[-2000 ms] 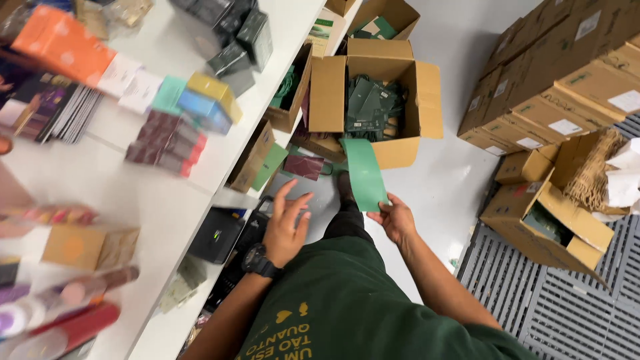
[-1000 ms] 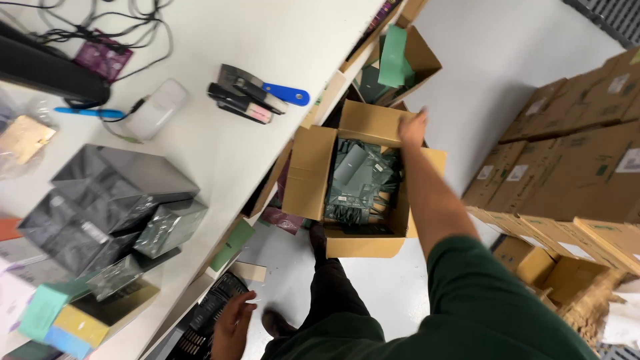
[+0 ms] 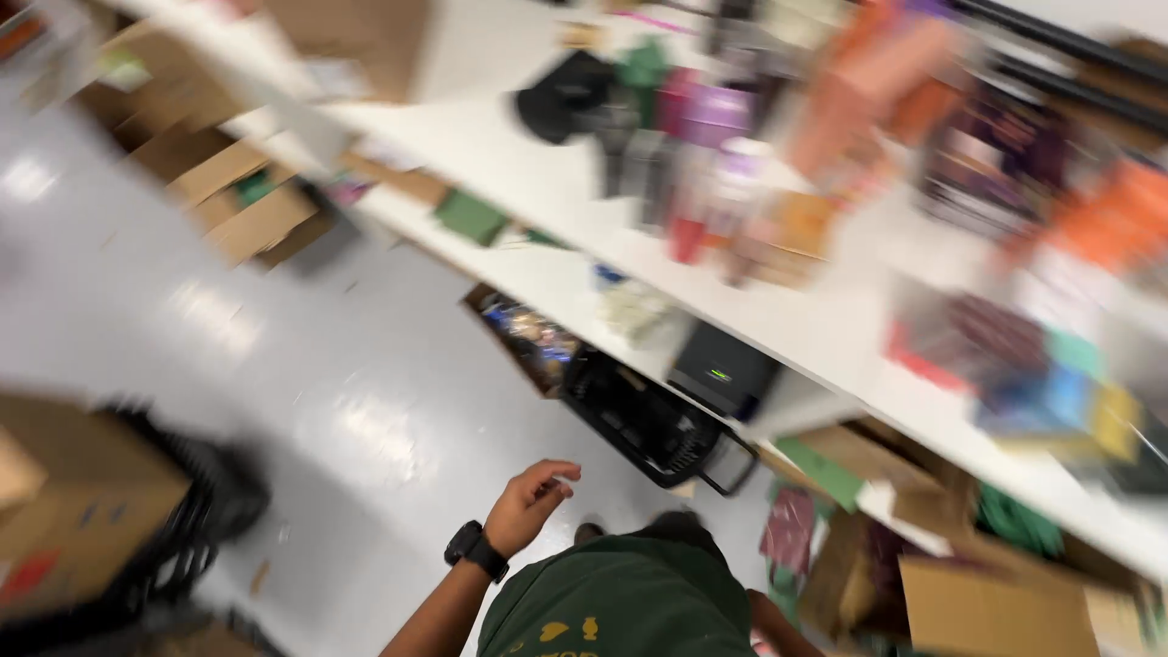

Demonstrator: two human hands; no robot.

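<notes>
My left hand (image 3: 532, 502), with a black watch (image 3: 477, 551) on its wrist, hangs over the grey floor with its fingers loosely curled and nothing in them. Only the right forearm (image 3: 776, 628) shows beside my green shirt; my right hand is hidden. A black plastic basket (image 3: 639, 424) with a handle lies nearest to my left hand, by the lower shelf. Right of it, a dark red packet (image 3: 787, 527) and a green sheet (image 3: 821, 467) lie by cardboard boxes.
A long white table (image 3: 803, 319) crosses the view, holding blurred bottles (image 3: 707, 164) and small boxes. An open cardboard box (image 3: 260, 205) stands on the floor at upper left, a large carton (image 3: 82, 511) at lower left. A brown open box (image 3: 995, 602) is at lower right.
The view has swung strongly to another stretch of the table and floor. My right hand, earlier at the open box of dark green items, has gone out of sight.
</notes>
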